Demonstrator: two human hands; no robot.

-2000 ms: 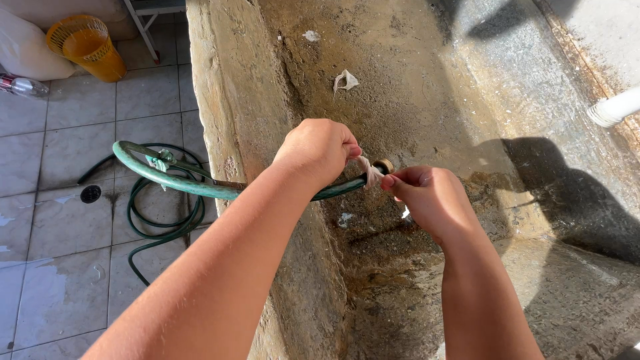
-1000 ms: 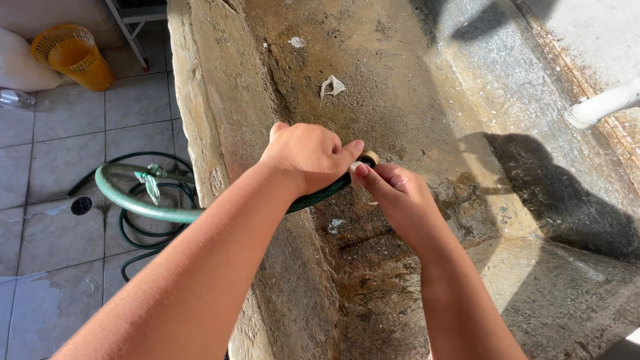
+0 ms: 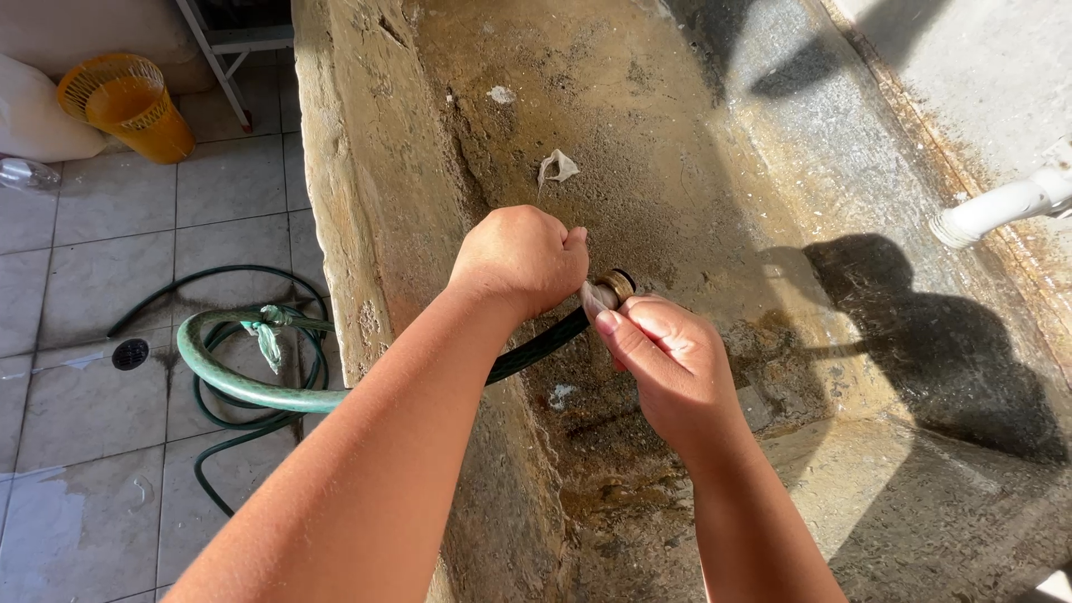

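A green garden hose [image 3: 540, 345] runs over the wall of a concrete basin [image 3: 343, 193], its end with a brass fitting [image 3: 618, 287] pointing up and right. A strip of whitish translucent plastic [image 3: 595, 299] is wrapped at the base of that fitting. My left hand [image 3: 523, 260] is closed just left of the fitting, its fingertips hidden; what it pinches cannot be made out. My right hand [image 3: 674, 356] grips the strip and hose end between thumb and fingers from the lower right. A torn whitish scrap [image 3: 559, 166] lies on the basin bottom above my hands.
Hose coils [image 3: 251, 419] lie on the tiled floor at left, near a round drain [image 3: 130, 354]. A green tie [image 3: 268, 335] is knotted on the hose. An orange plastic basket [image 3: 130, 105] stands at upper left beside a metal frame [image 3: 219, 50]. A white pipe [image 3: 1001, 205] juts in from the right.
Two seconds ago the whitish strip hung loosely between both hands; now it lies close against the fitting. My left hand has turned, its knuckles now upward.
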